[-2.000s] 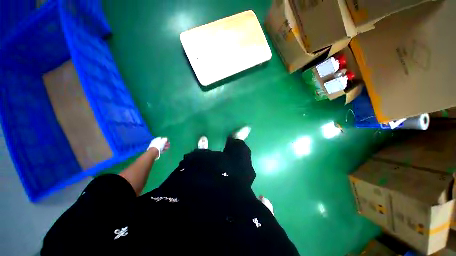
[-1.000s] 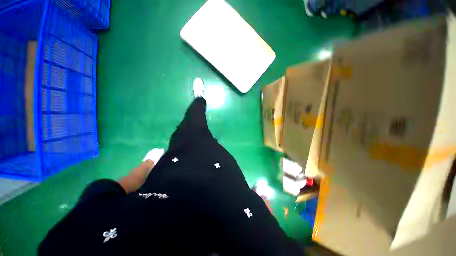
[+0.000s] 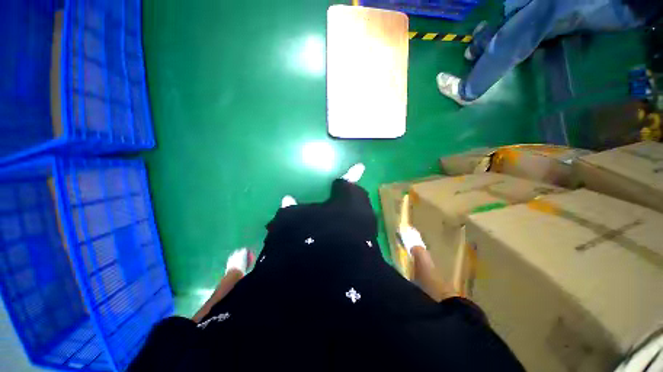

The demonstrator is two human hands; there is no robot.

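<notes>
My left hand (image 3: 238, 260), in a white glove, hangs beside my body over the green floor; its fingers are too small to read. My right hand (image 3: 411, 238), also in a white glove, is at the near side of the brown cartons (image 3: 483, 196), by an upright flap; whether it grips the flap cannot be told. A flat pale board (image 3: 368, 73) with rounded corners lies on the floor ahead of my feet.
Blue lattice crates (image 3: 116, 240) stand along the left. Large brown cartons (image 3: 560, 254) fill the right side. A person in blue jeans (image 3: 512, 51) is at the upper right, near yellow-black floor tape (image 3: 440, 36). Another blue crate (image 3: 429, 7) is at the top edge.
The view has moved forward and turned. The board now lies upright in the picture. My right hand has come clearly into view by the cartons, and the person in jeans has appeared.
</notes>
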